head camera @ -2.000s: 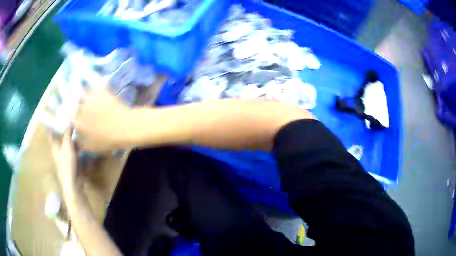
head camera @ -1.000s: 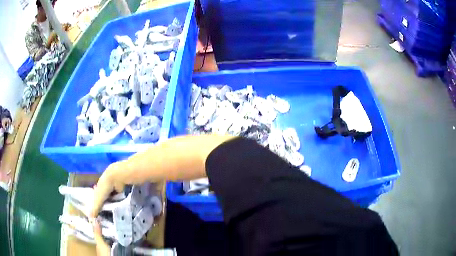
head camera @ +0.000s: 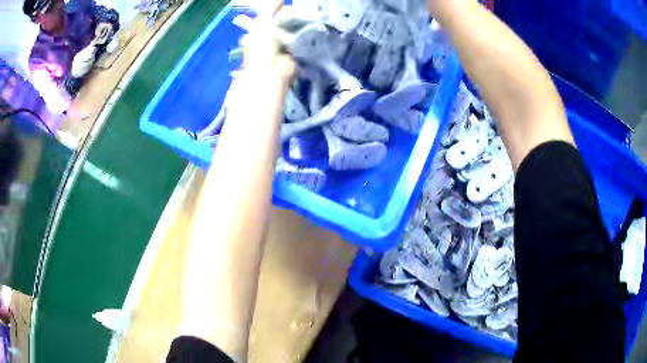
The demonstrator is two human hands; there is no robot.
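Observation:
Pale grey handle bodies (head camera: 358, 154) with wide oval ends lie heaped in the small blue tote (head camera: 340, 221). My left forearm reaches up over the tote. My left hand (head camera: 275, 53) is blurred and overexposed at the top, among white handle bodies; its grip is unclear. My right forearm crosses the tote's right side, and my right hand is cut off by the top edge. Flat oval plates (head camera: 485, 181) fill part of the larger blue bin (head camera: 433, 317), to the right and below the tote.
A tan bench (head camera: 298, 283) lies below the tote. A green conveyor belt (head camera: 99, 205) curves along the left, with a small white pointed bottle (head camera: 110, 318) at its edge. A person (head camera: 60, 53) sits across the belt. A black-and-white item (head camera: 633, 254) lies in the larger bin.
The view has shifted. My arms have moved from the bench up to the tote. The handle bodies that lay on the bench before the tote no longer show there.

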